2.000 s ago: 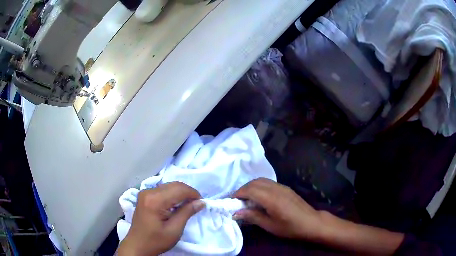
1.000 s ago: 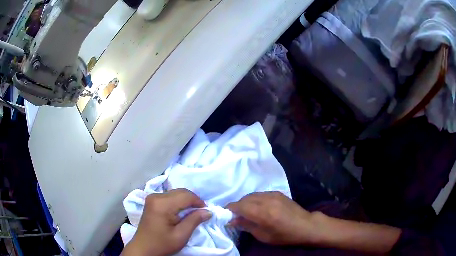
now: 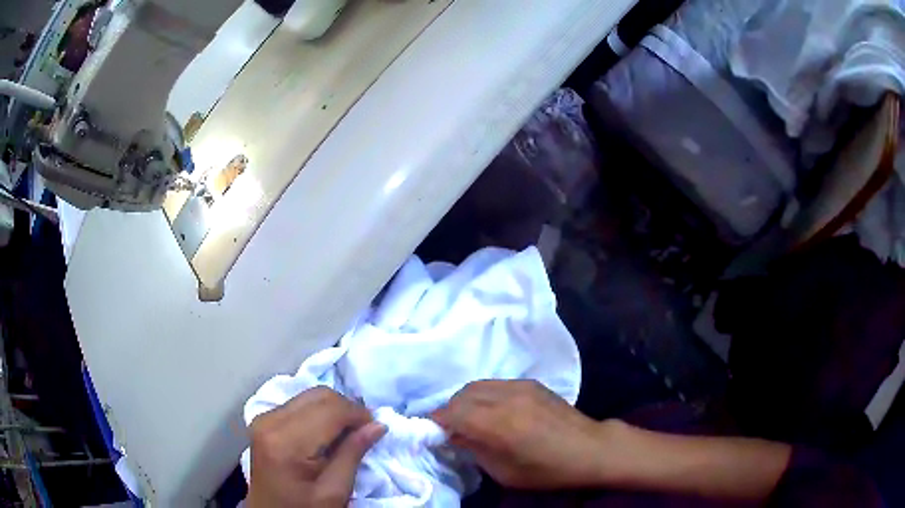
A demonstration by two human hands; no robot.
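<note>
A white garment [image 3: 466, 332] lies bunched in my lap, against the front edge of the machine table. My left hand [image 3: 310, 451] pinches its gathered edge [image 3: 409, 429] between thumb and fingers. My right hand [image 3: 516, 432] pinches the same edge a short way to the right, with the fingertips partly hidden in the cloth. The edge between my hands is ruffled. Whether a cord or stick is inside it cannot be seen.
The sewing machine head [image 3: 119, 149] stands at the upper left over its lit bed plate [image 3: 298, 99] in the white table [image 3: 327, 238]. A grey wrapped bundle [image 3: 695, 149] and crumpled clear plastic [image 3: 556, 144] lie below the table. White cloth [image 3: 814, 60] drapes over a brown-edged chair [image 3: 863, 184].
My hands came closer together on the gathered edge, then spread slightly apart again. My left hand has moved a little left. The whole view has shifted slightly.
</note>
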